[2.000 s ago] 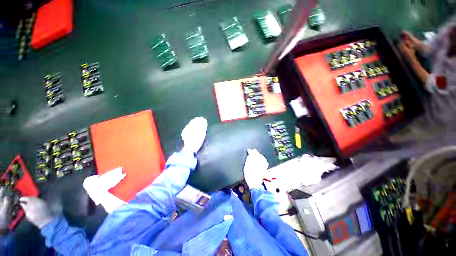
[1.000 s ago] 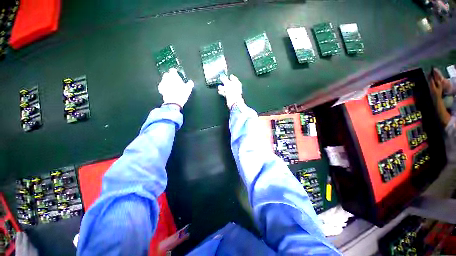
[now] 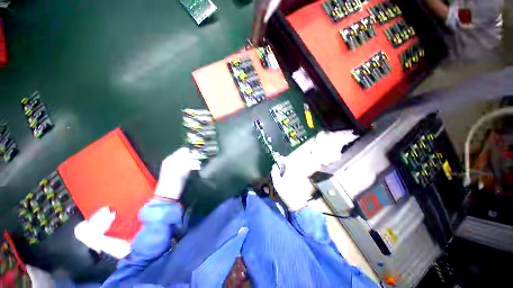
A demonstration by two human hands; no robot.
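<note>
My left hand (image 3: 175, 173), in a white glove, holds a populated circuit board panel (image 3: 200, 133) by its near end, above the green mat (image 3: 135, 73). The panel is slightly blurred. My right hand (image 3: 288, 183), also gloved, holds a second panel (image 3: 264, 136) edge-on, so its faces hardly show. Just beyond the right hand, another populated panel (image 3: 288, 122) lies on the mat. A red pad (image 3: 211, 89) farther forward carries a populated panel (image 3: 246, 81) and a smaller board piece.
A red-lined black tray (image 3: 332, 67) holds several panels at the upper right. A grey machine (image 3: 360, 197) with a black fixture (image 3: 433, 185) stands right. A red sheet (image 3: 107, 174), white cloth (image 3: 101, 232) and more panels (image 3: 46, 207) lie left. A person's forearm shows top right.
My hands have come back from the row of green panels towards my body, each now holding a panel off the mat. The view has shifted, bringing the machine in; most of the row is out of view.
</note>
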